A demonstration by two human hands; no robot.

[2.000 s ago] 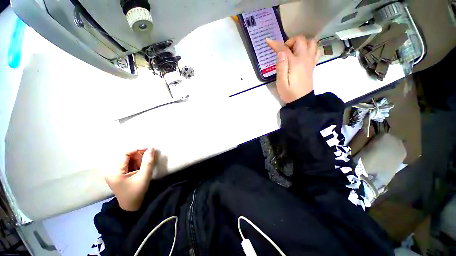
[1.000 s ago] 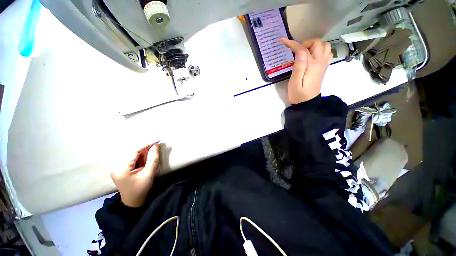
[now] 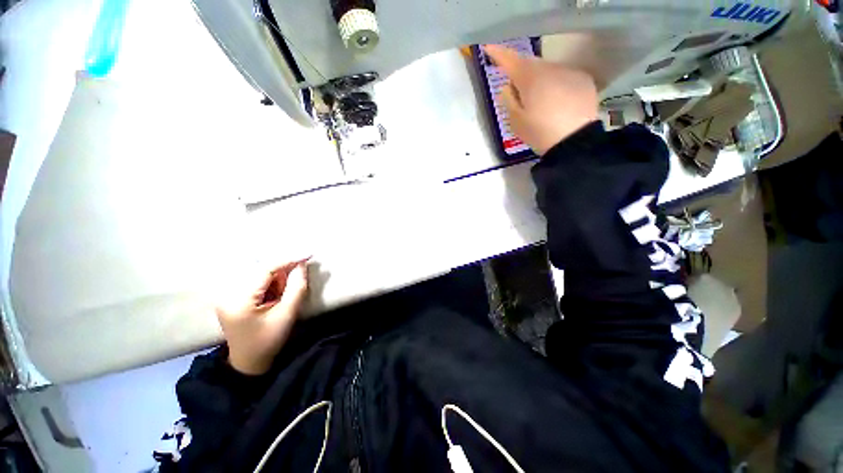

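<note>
A large pale cloth panel (image 3: 120,240) lies flat on the machine table, with a long slit or narrow strip running toward the needle. The presser foot and needle (image 3: 348,152) are under the machine head, at the strip's right end. A smartphone (image 3: 504,115) with a lit screen lies on the bed right of the needle, partly hidden by my right hand. My right hand (image 3: 545,97) is over the phone, its fingertips at the upper screen, holding nothing visible. My left hand (image 3: 266,312) rests at the panel's front edge, thumb and fingers curled close; whether they pinch anything is unclear.
The grey-white machine arm (image 3: 444,28) spans the top. Small brown pieces (image 3: 700,139) are stacked at its right end. A tied whitish bundle (image 3: 695,229) hangs below the right table edge. A light-blue item (image 3: 107,37) lies at the upper left.
My right hand has moved from the phone's right side up and over its screen, covering more of it. My left hand has kept its pose. The camera view has shifted slightly.
</note>
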